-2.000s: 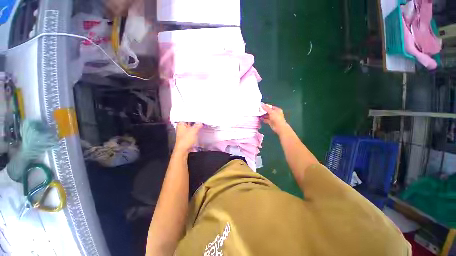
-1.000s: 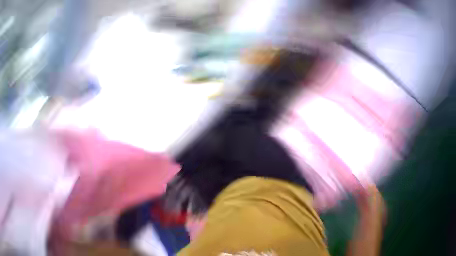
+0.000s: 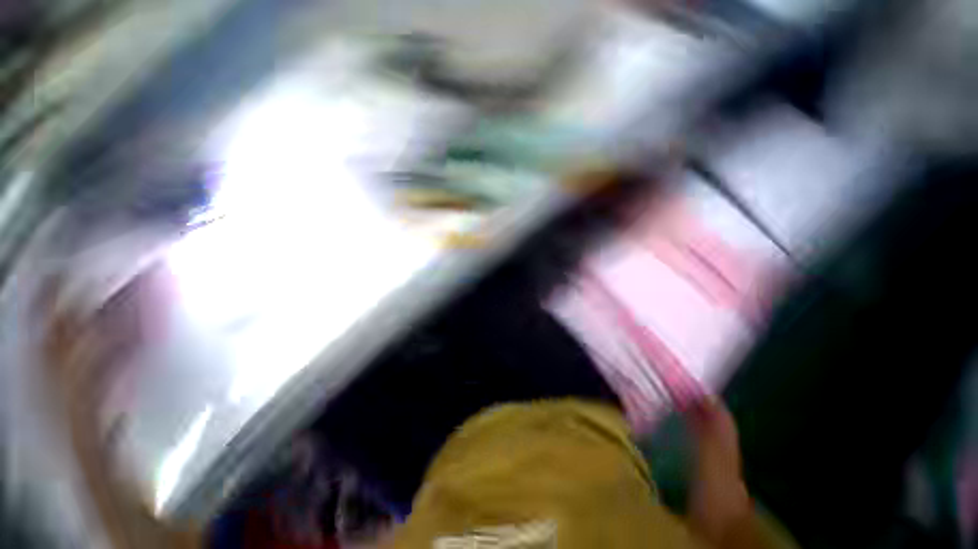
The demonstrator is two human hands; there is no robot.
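The frame is strongly blurred. A stack of pink cut pieces [image 3: 670, 311] lies on the white side board [image 3: 756, 177] to the right of my lap. My right hand [image 3: 713, 434] is at the near edge of this stack, its fingers blurred against the pink cloth. My left hand [image 3: 67, 338] is at the far left over the white machine table [image 3: 311, 279], beside a blurred pale pink piece [image 3: 150, 311]. Whether either hand grips cloth cannot be told.
Bright lamp glare covers much of the table. Blurred yellow scissor handles [image 3: 434, 201], a pale green thread tuft [image 3: 504, 156] and orange tape [image 3: 590, 177] lie near the table edge. Dark green floor [image 3: 836, 375] shows at the right.
The view has swung toward the machine table. My left hand has moved from the stack to the table's far left. My right hand remains by the stack's edge. The pink cloth seen lower left earlier is gone.
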